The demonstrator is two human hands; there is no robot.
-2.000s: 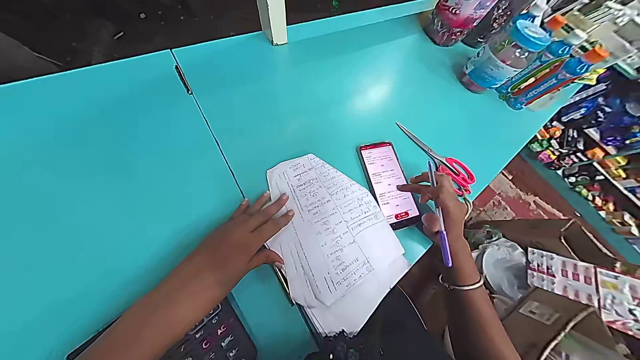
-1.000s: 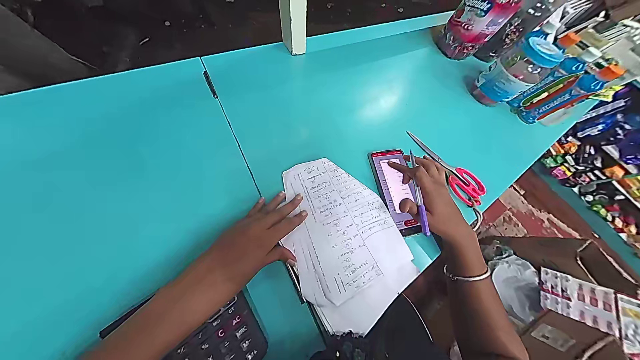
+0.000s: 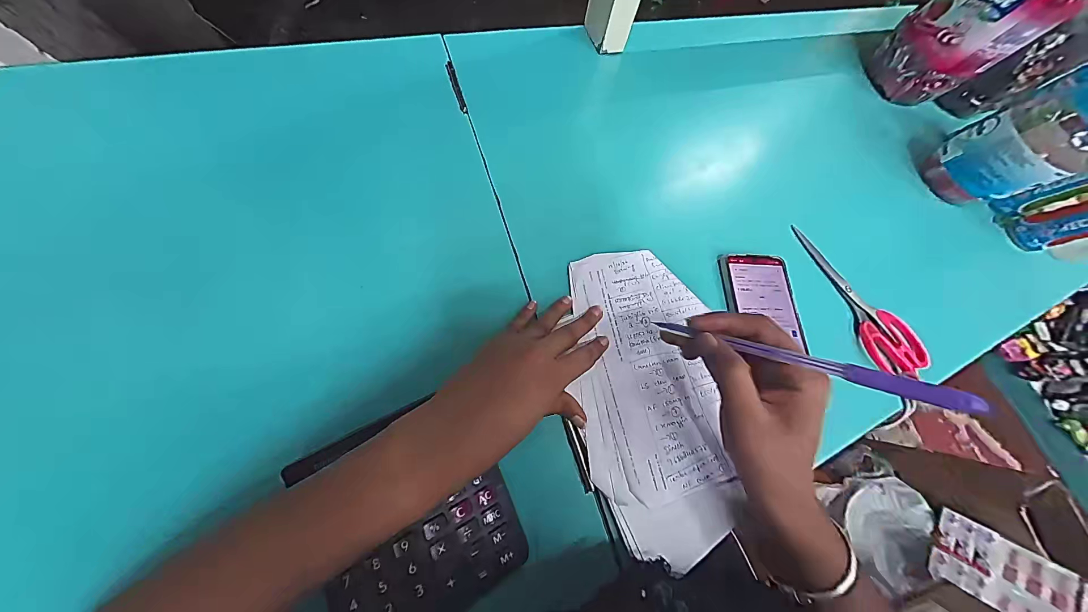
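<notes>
My left hand [image 3: 540, 365] lies with fingers spread on the left edge of a stack of handwritten paper sheets [image 3: 629, 459]. In my right hand [image 3: 756, 382] is a purple pen [image 3: 892, 384], its tip at the handwriting on the upper part of the top sheet. Just beyond that hand a smartphone [image 3: 761, 285] with a lit screen lies on the turquoise counter, partly hidden by my fingers. Scissors with red handles [image 3: 892, 340] rest to the right of the phone, blades pointing away. A black calculator [image 3: 416, 557] is partly covered by my left forearm.
Plastic bottles [image 3: 986, 161] and a jar with a pink label [image 3: 943, 51] stand at the back right. A pale post [image 3: 610, 25] rises at the counter's [image 3: 255, 212] far edge. Beyond the right edge are blister-like packs [image 3: 1003, 557], a plastic bag [image 3: 888, 523] and assorted packets.
My right hand has moved left from the phone to the paper, and the pen tip now points at the writing. My left hand has stayed on the sheets.
</notes>
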